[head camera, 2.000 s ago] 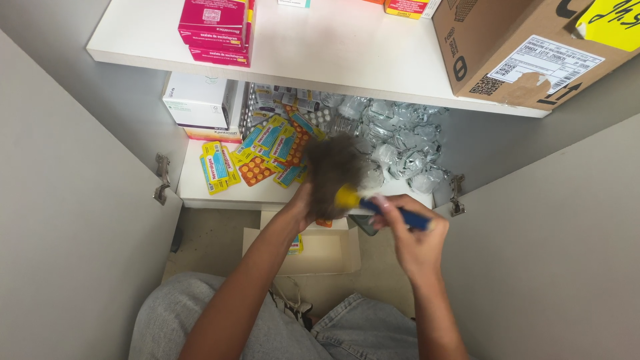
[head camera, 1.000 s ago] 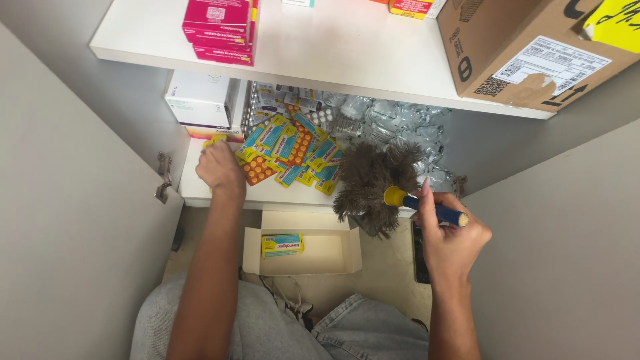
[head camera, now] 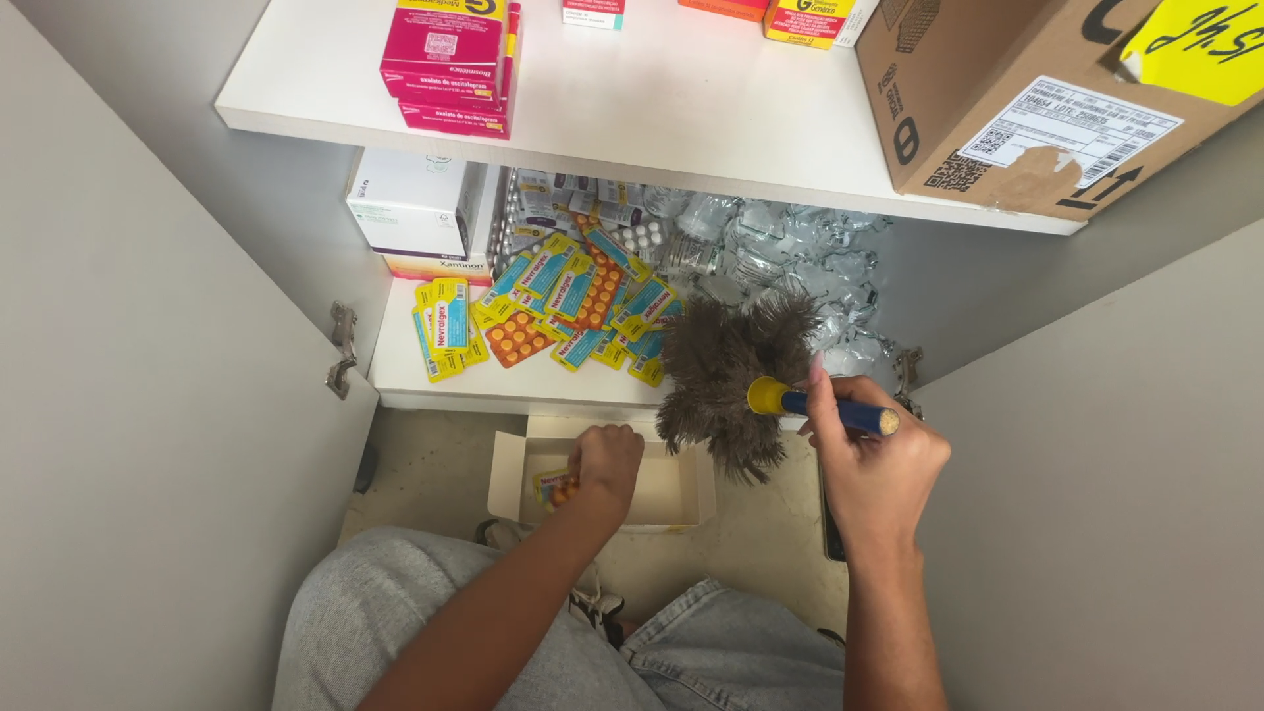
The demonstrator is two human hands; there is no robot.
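Observation:
My right hand (head camera: 874,459) grips the blue handle of a feather duster (head camera: 736,380), whose grey-brown feathers overhang the front edge of the lower shelf. My left hand (head camera: 607,469) is down at an open cardboard box (head camera: 676,484) on the floor, fingers curled downward. A yellow and orange blister pack (head camera: 553,487) shows beside its fingers; whether the hand holds it cannot be told. On the lower shelf lie a loose heap of yellow and orange blister packs (head camera: 573,291) and a small stack of them (head camera: 449,321) to the left. Crumpled clear plastic pieces (head camera: 790,257) fill the right side.
Cabinet doors (head camera: 128,395) stand open on both sides, with metal hinges (head camera: 342,351). The upper shelf (head camera: 642,109) bears pink medicine boxes (head camera: 444,59) and a large carton (head camera: 1027,99). White boxes (head camera: 415,202) stand at the lower shelf's left. A dark flat object (head camera: 829,513) lies partly behind my right wrist.
My left hand has moved from the left end of the lower shelf down to the open box. The duster stays in my right hand, near the shelf's front edge.

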